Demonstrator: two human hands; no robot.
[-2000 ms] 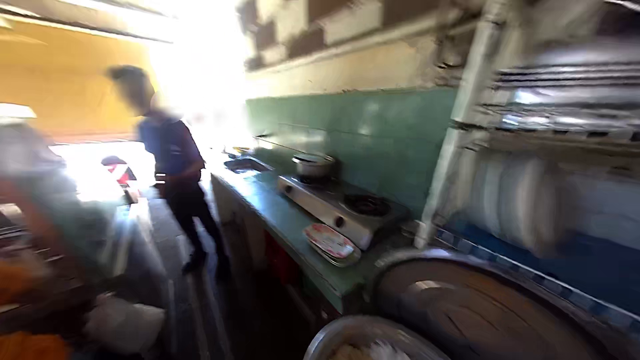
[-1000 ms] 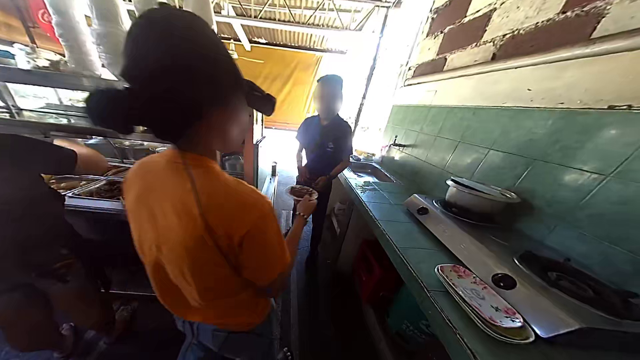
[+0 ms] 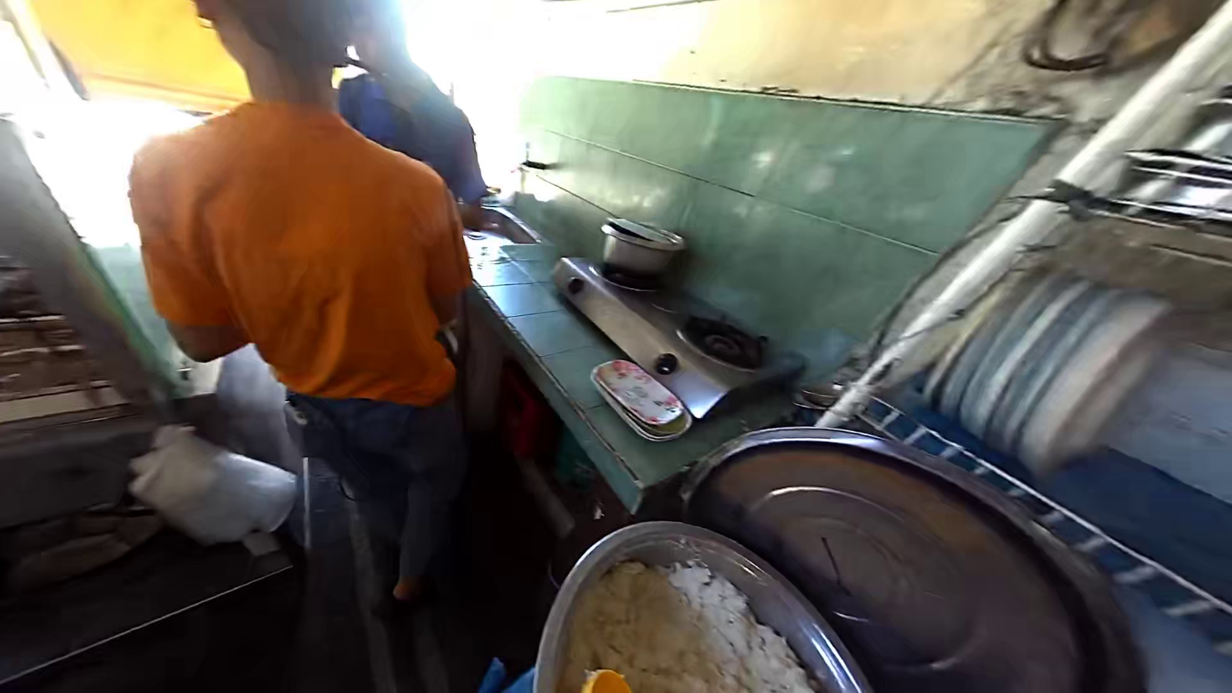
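Note:
Neither my left hand nor my right hand shows in the head view. Nearest to me, at the bottom, a metal basin (image 3: 568,587) holds what looks like cooked rice (image 3: 674,616). Part of a yellow utensil (image 3: 606,681) pokes up at the rice's lower edge. Against the basin's right side leans or lies a large round metal lid (image 3: 866,539). Oval floral plates (image 3: 637,390) are stacked on the green tiled counter (image 3: 558,332), beside a two-burner gas stove (image 3: 635,332). A lidded pot (image 3: 640,252) sits on the far burner.
A person in an orange shirt (image 3: 298,250) stands in the aisle at the left, back turned. Beyond, a person in dark blue (image 3: 423,125) is by the sink (image 3: 505,226). Plates (image 3: 1039,366) stand in a rack at the right. A white bag or container (image 3: 217,486) is low at the left.
The person in orange, seen closer and side-on a second ago, now stands farther up the aisle, back turned. The view has swung to the right and down, bringing the basin and lid in.

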